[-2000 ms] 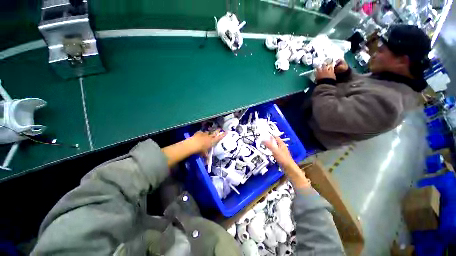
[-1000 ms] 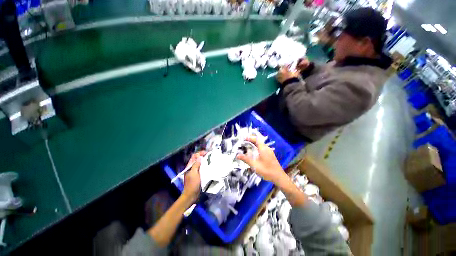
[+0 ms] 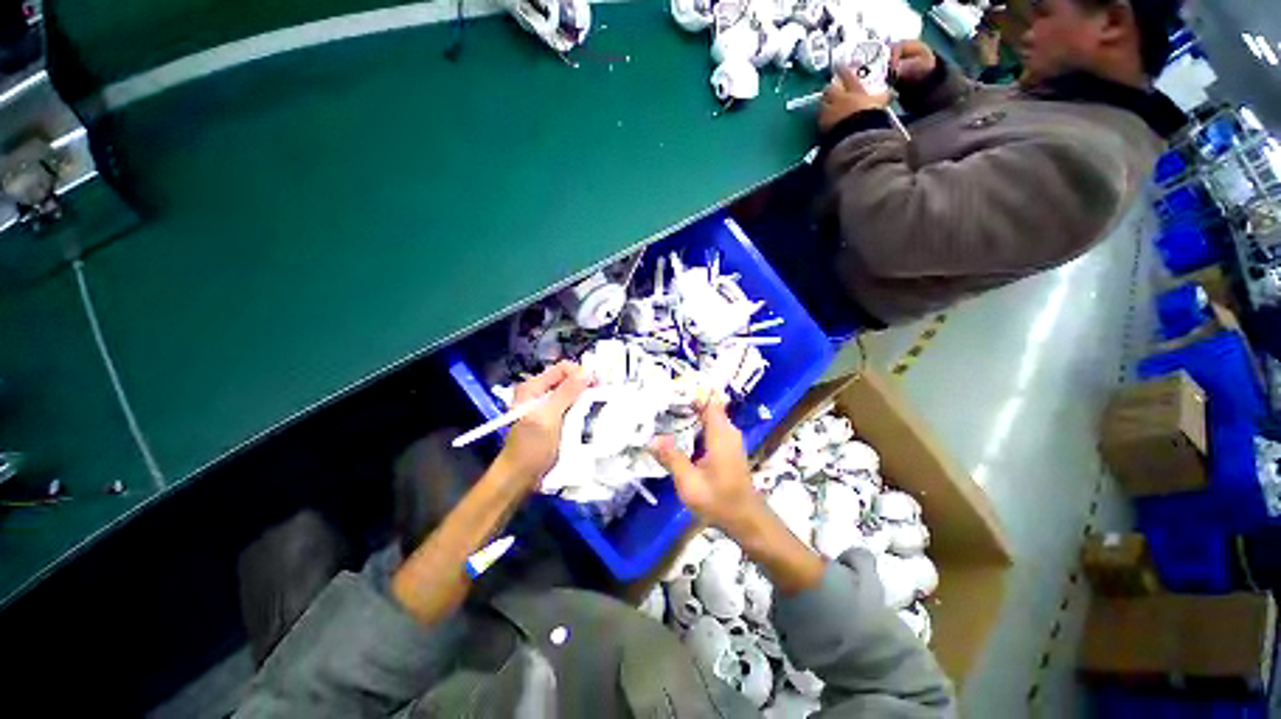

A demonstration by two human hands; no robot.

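A white camera housing (image 3: 604, 429) with a thin white antenna (image 3: 499, 420) projecting to the left is held above the blue plastic bin (image 3: 618, 556). My left hand (image 3: 541, 421) grips its left side beside the antenna. My right hand (image 3: 712, 461) is at its right side, fingers bent towards it; the fingertip contact is hard to make out against the white parts. More white housings with antennas and dark leads lie heaped in the bin below.
The cardboard carton (image 3: 938, 492) of white shells stands right of the bin. The green conveyor (image 3: 323, 232) runs beyond, with white housings (image 3: 752, 42) at the top and a metal fixture (image 3: 35, 176) at left. A co-worker (image 3: 983, 197) holds a white part at the right.
Both hands have come up from inside the bin with a white housing, which has since turned slightly between them. The view has shifted, showing more of the carton.
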